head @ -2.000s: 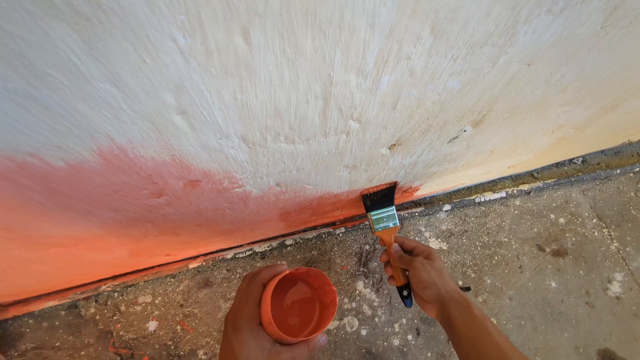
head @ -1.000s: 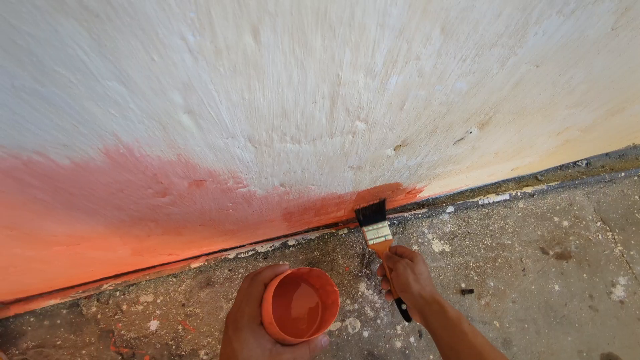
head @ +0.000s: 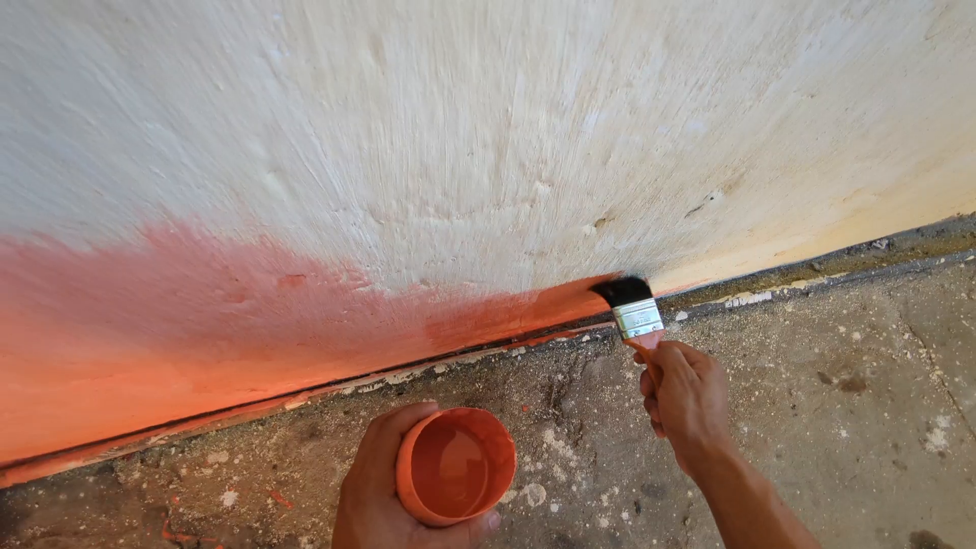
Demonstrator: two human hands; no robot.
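My right hand (head: 690,400) grips the orange handle of a flat paintbrush (head: 639,319) with a metal ferrule. Its black bristles are bent against the foot of the plastered wall (head: 488,145), at the right end of an orange painted strip (head: 564,301). Below and to the left, my left hand (head: 385,480) is wrapped around a round cup of orange paint (head: 457,467), its thumb showing at the lower right of the cup. The wall is off-white above and orange at lower left, with a pinkish, uneven edge between.
A rough concrete floor (head: 808,404) spotted with pale paint lies below the wall. A dark, gritty joint (head: 831,267) runs along the wall's foot, with chipped paint beside it. Orange smears (head: 179,534) mark the floor at lower left.
My right hand has moved the brush to the right along the wall's foot, and the darker orange patch reaches higher there than two seconds ago. My left hand stays around the cup.
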